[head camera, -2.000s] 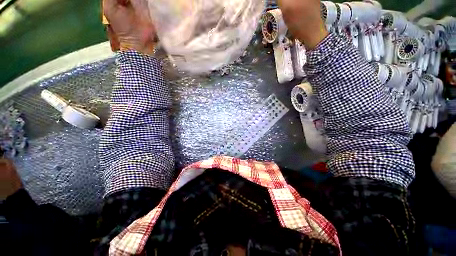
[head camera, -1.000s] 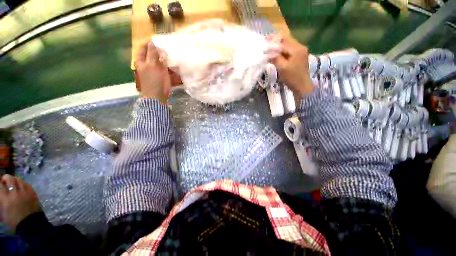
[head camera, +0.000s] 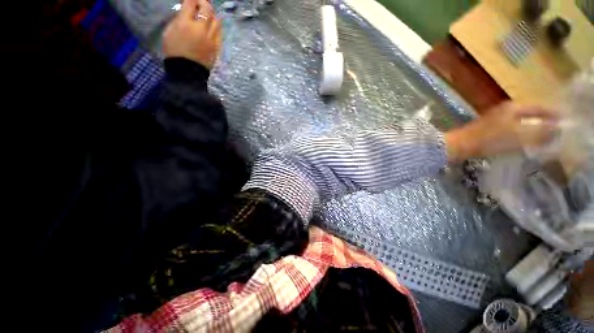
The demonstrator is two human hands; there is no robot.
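My left hand (head camera: 505, 133), blurred, reaches to the upper right and grips the edge of a clear crumpled plastic bag (head camera: 531, 195). The bag runs out past the right edge. Small dark and clear fittings (head camera: 479, 182) lie beside the bag under my left wrist. My right hand (head camera: 583, 293) shows only as a blurred patch of skin at the lower right edge, and its grip is hidden. A pale dotted sheet (head camera: 430, 270) lies on the bubble wrap in front of me.
A white fan (head camera: 332, 65) lies at the top middle. Other fans (head camera: 501, 315) are at lower right. Another person's hand (head camera: 192, 32) and dark sleeve are at upper left. A brown carton (head camera: 501, 39) with dark round items is beyond the bench's pale edge (head camera: 397, 29).
The view has swung left, so the bench appears rotated and the bag has shifted to the right edge. The bag hangs lower and looser. My right hand is now almost out of the picture.
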